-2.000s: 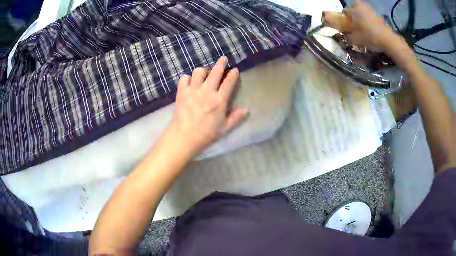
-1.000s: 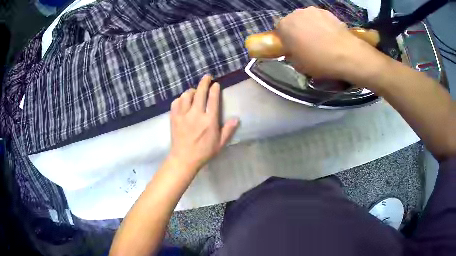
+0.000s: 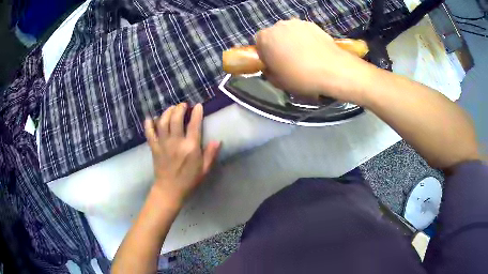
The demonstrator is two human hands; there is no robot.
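Observation:
A dark plaid garment (image 3: 144, 69) lies over the white padded cushion (image 3: 101, 184), its narrow plain dark edge band (image 3: 122, 143) along the near side. My right hand (image 3: 299, 59) grips the orange-brown handle (image 3: 242, 60) of the steam iron (image 3: 267, 101). The iron's pointed tip faces left and rests at the edge band; its near side lies over the cushion. My left hand (image 3: 179, 147) lies palm down left of the tip, fingertips on the band, thumb spread on the cushion. It grips nothing.
The off-white table cover (image 3: 214, 206) extends below the cushion. Bunched plaid cloth (image 3: 27, 155) hangs at the left. The iron rest (image 3: 447, 35) is at the upper right, with black cables behind. A round white object (image 3: 424, 202) is over the speckled floor at the lower right.
My right hand brought the iron from the right end onto the garment's edge, then slid it left. My left hand has moved left along the band, staying ahead of the tip.

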